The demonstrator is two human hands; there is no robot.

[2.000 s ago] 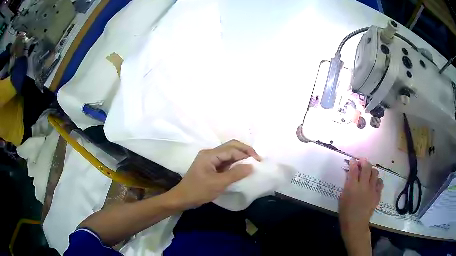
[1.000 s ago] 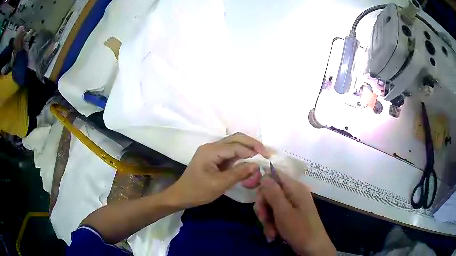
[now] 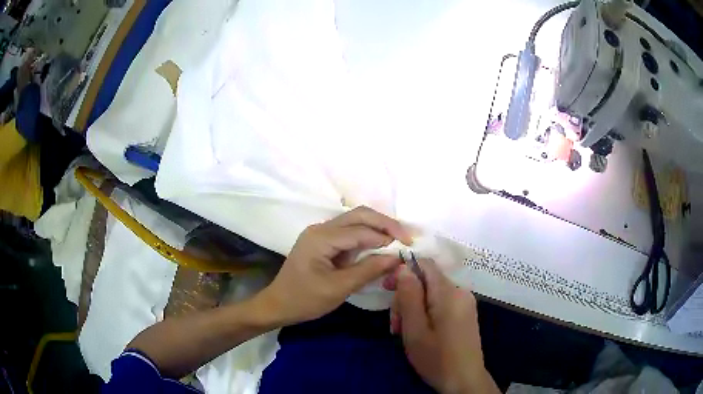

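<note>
White fabric panels (image 3: 254,115) lie over the left and middle of the table, their front edge hanging at its rim. My left hand (image 3: 331,265) pinches a bunched edge of the white fabric between thumb and fingers. My right hand (image 3: 439,315) holds small silver thread snips (image 3: 412,264), their tips pointing up at the pinched fabric beside my left thumb. Whether the tips touch the fabric is hard to tell in the glare.
The sewing machine head (image 3: 609,73) stands at right with a lamp (image 3: 522,94) beside its needle area. Black shears (image 3: 653,238) lie right of it by a tan ticket (image 3: 673,191). A yellow-framed cart (image 3: 139,223) is at left. A person's yellow clothing (image 3: 19,165) shows far left.
My right hand has come from the table's front edge below the machine to my left hand, with the snips now visible in it. My left hand still pinches the fabric.
</note>
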